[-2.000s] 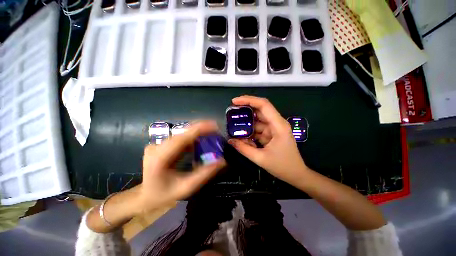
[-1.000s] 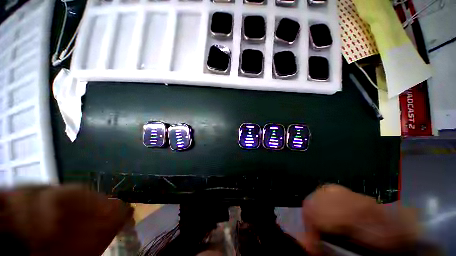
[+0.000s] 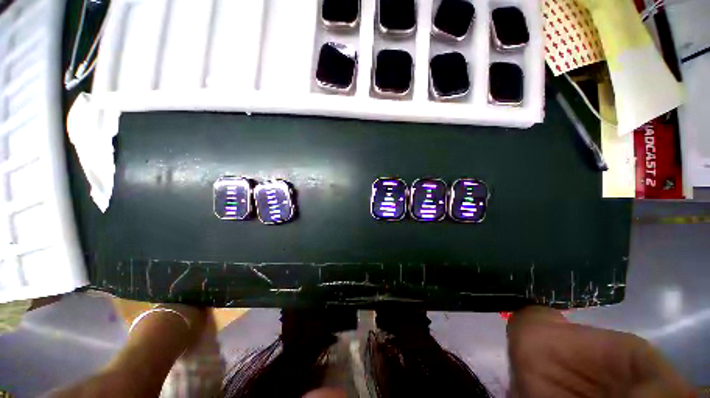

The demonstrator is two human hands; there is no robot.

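Observation:
Lit strapless smartwatches lie face up on the dark green mat in two groups. Two watches lie side by side left of the middle, the right one slightly tilted. Three watches lie in a row right of the middle. Their screens show purple and white lines with small coloured marks. My left hand is low at the bottom left, blurred and cut off, its fingers not visible. My right hand is large and blurred at the bottom right, below the mat's edge. Neither touches the watches; their fingertips are hidden.
A white tray with several dark watches spans the back. Another white tray stands at the left beside a crumpled wipe. A pen, papers and a red box are at the right.
Both hands have left the watches and dropped to the bottom of the picture. The watches they held are down on the mat, making a row of three on the right.

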